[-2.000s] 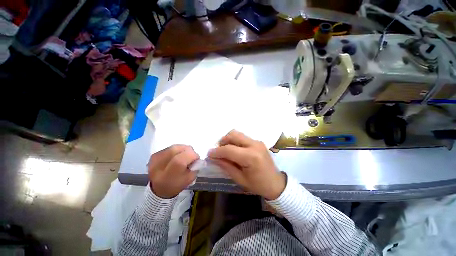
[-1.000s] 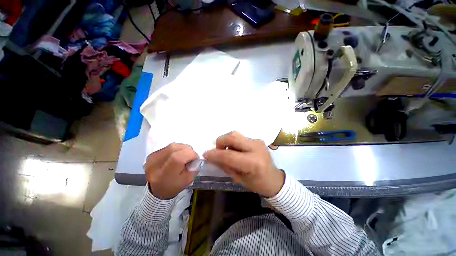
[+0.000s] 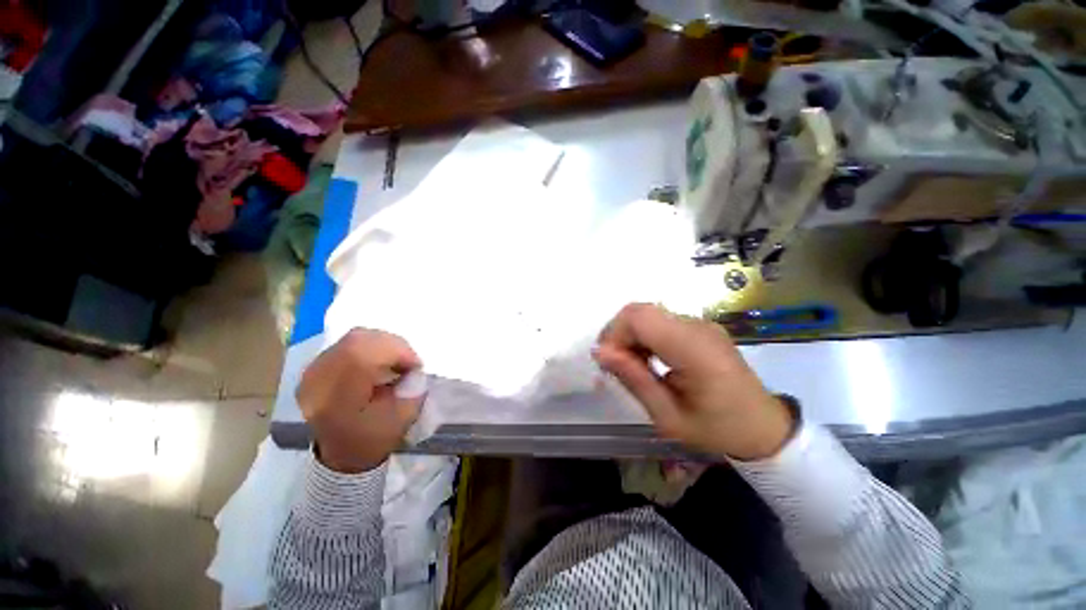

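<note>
A white garment piece point(image 3: 476, 262), overexposed, lies spread on the table left of the sewing machine point(image 3: 857, 155). My left hand point(image 3: 363, 399) pinches its near edge by the table's front edge. My right hand point(image 3: 685, 375) is apart to the right, thumb and index finger pinched at the cloth's near right edge; the held bit is washed out. The cloth's near edge runs between my hands. The presser foot area point(image 3: 736, 268) is beyond my right hand, next to the cloth.
Blue-handled snips point(image 3: 786, 318) lie on the machine bed. Blue tape point(image 3: 324, 268) marks the table's left edge. A brown wooden surface point(image 3: 476, 78) is behind. White cloth heaps point(image 3: 1012, 524) lie at lower right, coloured cloth point(image 3: 226, 155) on the floor at left.
My hands, close together before, have moved apart: left hand to the left, right hand to the right. The cloth's near edge is now spread between them.
</note>
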